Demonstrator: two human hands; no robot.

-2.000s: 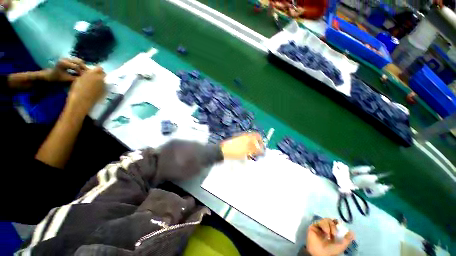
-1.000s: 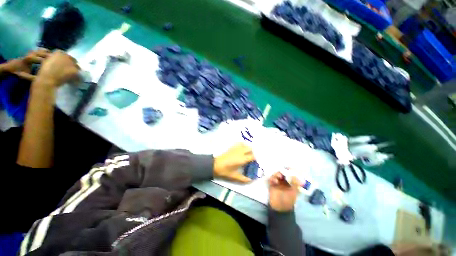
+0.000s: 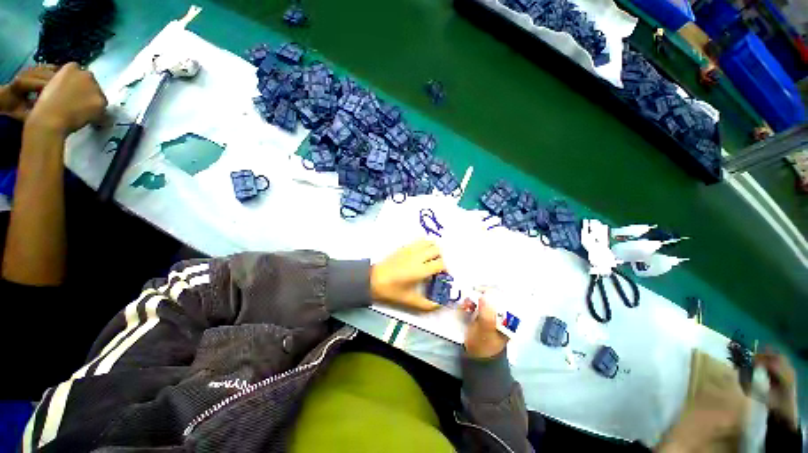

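My left hand (image 3: pixel 409 276) holds a small navy-grey checked miniature bag (image 3: pixel 439 288) by its side, low over the white work sheet (image 3: pixel 523 274). The bag's dark loop points right. My right hand (image 3: pixel 485 331) holds a small white glue bottle (image 3: pixel 508 324) with a blue-and-red label, its tip end close to the bag's loop. Whether the tip touches the bag cannot be told. Dark loose handle loops (image 3: pixel 431 221) lie on the sheet above my left hand. Two bags lie right of my right hand, one here (image 3: pixel 555 332) and one lower (image 3: pixel 606 361).
A large bag pile (image 3: pixel 354 133) and a smaller one (image 3: pixel 532 215) border the green belt (image 3: pixel 372 53). Scissors (image 3: pixel 611 294) and spare glue bottles (image 3: pixel 651 252) lie right. A hammer (image 3: pixel 133 133) and another worker's arm (image 3: pixel 44 177) are left; another person's hand (image 3: pixel 775 380) is far right.
My left hand came down from the sheet's top edge and holds a bag. My right hand moved left with the glue bottle, up to the bag. The view has shifted, and a hand shows far right.
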